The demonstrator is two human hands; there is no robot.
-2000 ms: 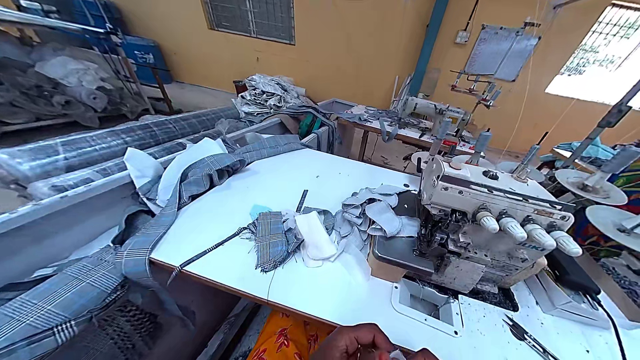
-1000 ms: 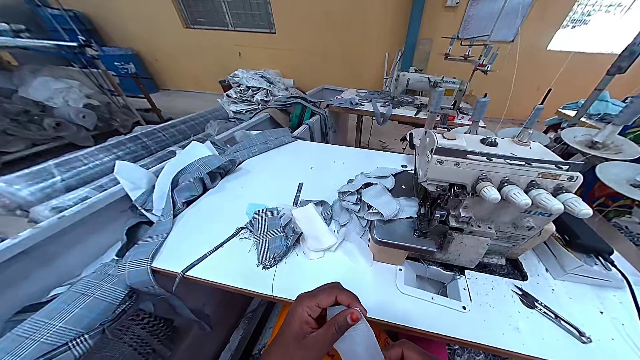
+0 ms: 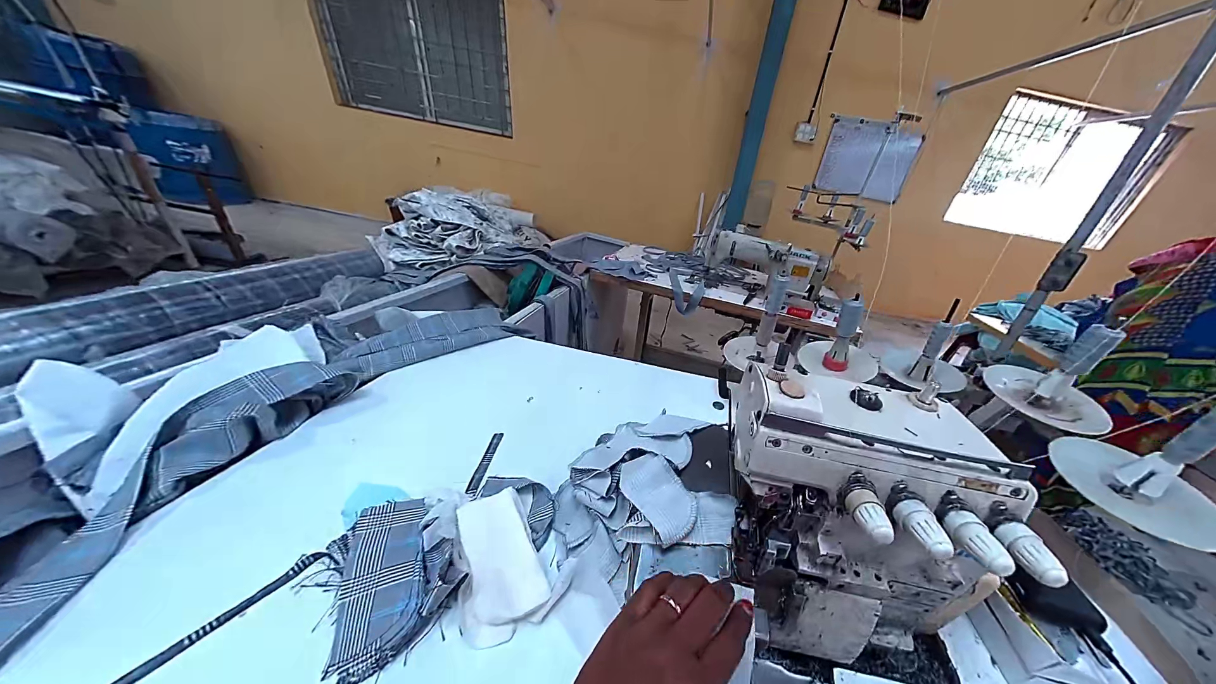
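Observation:
My left hand (image 3: 670, 632), with a ring on one finger, rests palm down on a piece of white fabric (image 3: 746, 632) at the front of the overlock sewing machine (image 3: 874, 456), close to its needle area. My right hand is out of view. Left of the hand lies a folded white fabric piece (image 3: 501, 554) beside a frayed grey plaid piece (image 3: 380, 579). A heap of grey fabric pieces (image 3: 655, 494) sits against the machine's left side. A narrow dark plaid strip (image 3: 228, 617) runs to the lower left across the white table (image 3: 456, 394).
Long plaid strips (image 3: 228, 418) hang over the table's left edge by a grey bin (image 3: 442, 304). Thread cones on round holders (image 3: 1045, 399) stand behind and right of the machine. Another sewing machine (image 3: 774, 256) is on a table further back. Wrapped fabric rolls (image 3: 190, 309) lie at left.
A second ago both hands were at the table's front edge with white fabric. The left hand is now at the machine with white fabric; the right hand has left the view.

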